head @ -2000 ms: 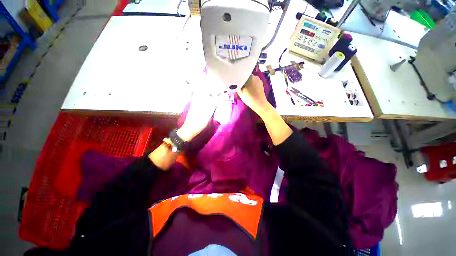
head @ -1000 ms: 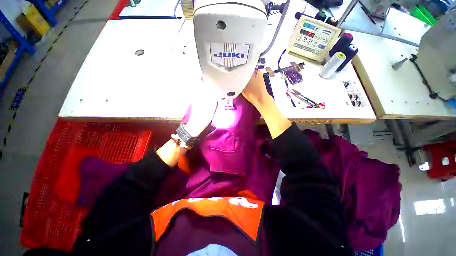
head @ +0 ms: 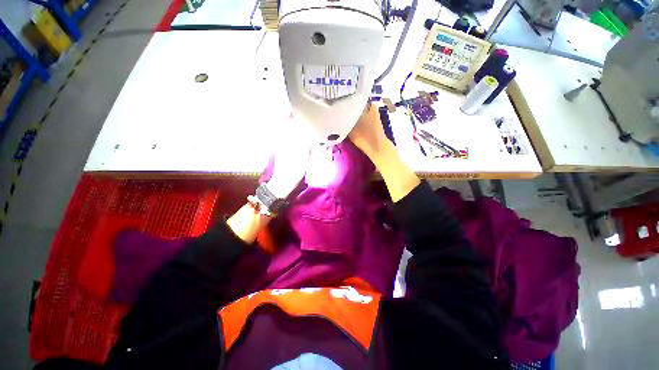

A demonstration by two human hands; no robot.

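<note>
A maroon garment [head: 329,227] runs from under the white sewing machine head [head: 329,72] down over the lap, bright magenta under the lamp. My left hand [head: 290,162] lies on the cloth left of the needle area, washed out by glare, its fingers unclear. My right hand [head: 367,130] is on the cloth at the right of the head, its fingertips hidden behind the head. The needle and presser foot are mostly lost in glare.
A red crate [head: 65,289] stands lower left with maroon cloth over it. A garment pile [head: 535,274] hangs at right. A control panel [head: 453,58], thread cones [head: 479,94], purple scraps [head: 423,110] and slim snips or tweezers [head: 441,143] are on the table [head: 181,123].
Over two seconds the view has shifted slightly, and the cloth below the needle area lies flatter with a seam line showing. Over the last second the hands and cloth have hardly moved.
</note>
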